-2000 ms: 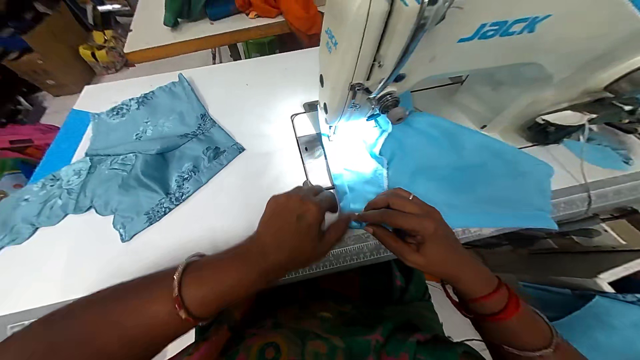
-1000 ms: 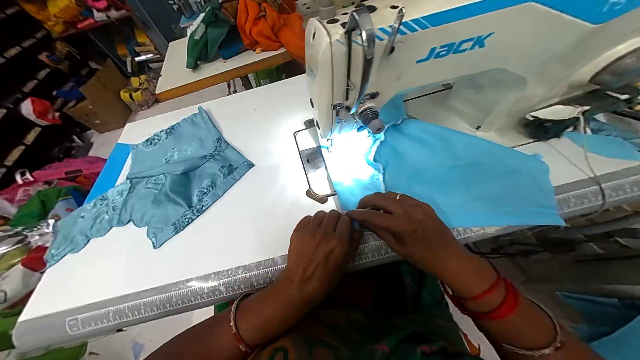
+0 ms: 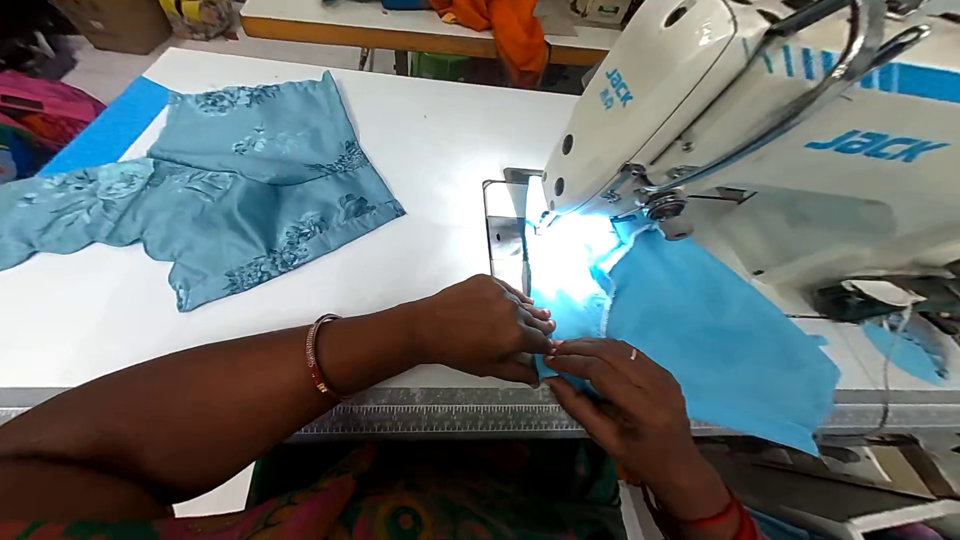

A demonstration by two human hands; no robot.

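A light blue fabric piece (image 3: 720, 337) lies under the head of a white Jack sewing machine (image 3: 645, 97) and spreads to its right. Glare from the machine's lamp hides the needle and presser foot. My left hand (image 3: 484, 330) rests at the fabric's near left edge, fingers curled on it. Touching it from the right, my right hand (image 3: 630, 397) pinches the same edge between thumb and fingers. On the left of the white table lies a teal garment piece (image 3: 255, 180) with darker floral patterns.
A ruler strip (image 3: 450, 418) runs along the table's front edge. Blue material (image 3: 112, 131) shows beneath the teal piece. Dark thread or scraps (image 3: 862, 300) lie at the machine's right. Behind stands another table (image 3: 420, 39) with orange cloth (image 3: 510, 34). Pink cloth (image 3: 49, 105) is at far left.
The view has shifted closer to the machine since one second ago. Both hands stay at the near edge of the light blue fabric throughout.
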